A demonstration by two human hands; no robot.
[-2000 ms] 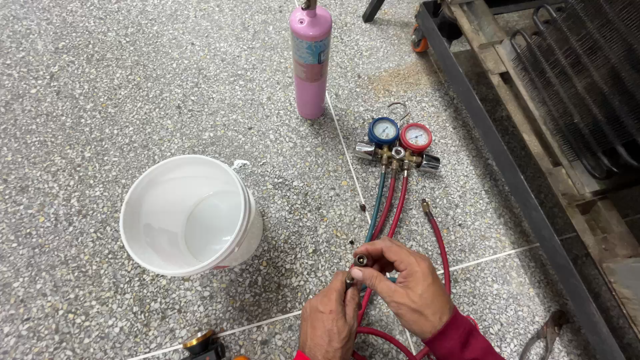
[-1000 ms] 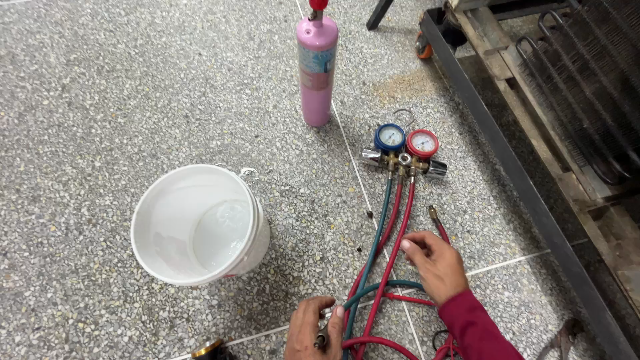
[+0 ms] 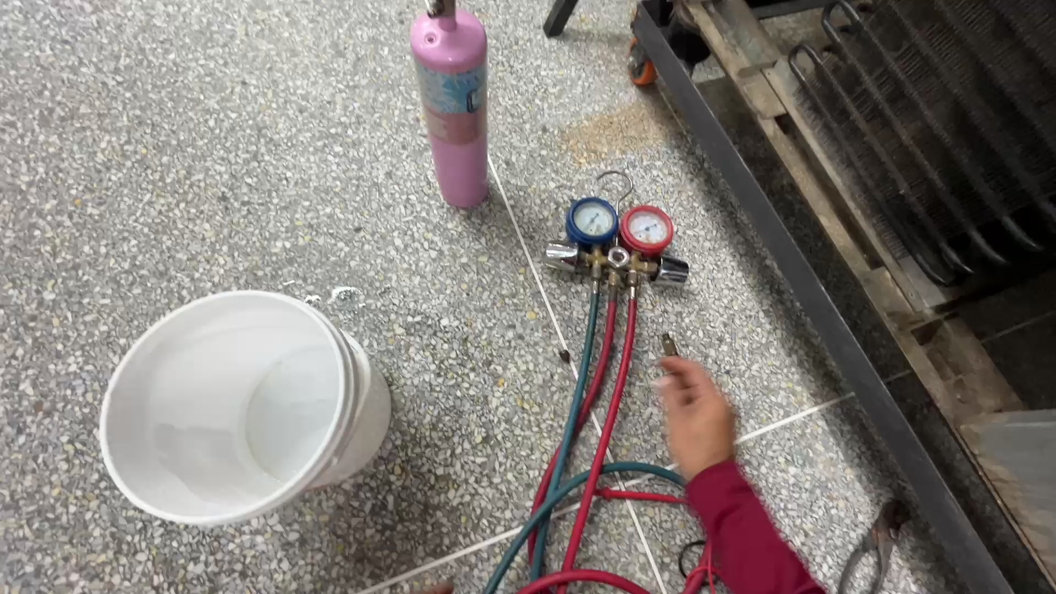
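My right hand (image 3: 697, 412), in a dark red sleeve, is at the brass end fitting (image 3: 669, 343) of a red hose, right of the manifold hoses; blur hides whether its fingers grip it. Only a sliver of my left hand (image 3: 435, 589) shows at the bottom edge. A manifold gauge set with a blue gauge (image 3: 592, 220) and a red gauge (image 3: 647, 229) lies on the floor. A teal hose (image 3: 581, 388) and red hoses (image 3: 617, 388) run down from it and cross in loops near the bottom.
A white plastic bucket (image 3: 351, 363) with some clear liquid stands at the left. Behind the gauges is a pink gas cylinder (image 3: 462, 165). A metal frame (image 3: 742, 190) with a black tube coil (image 3: 924, 148) borders the right. Pliers (image 3: 873, 549) lie at the lower right.
My left hand, at the hoses a second ago, has dropped almost out of view. My right hand, which met my left hand two seconds ago, is now apart from it at the hose fitting.
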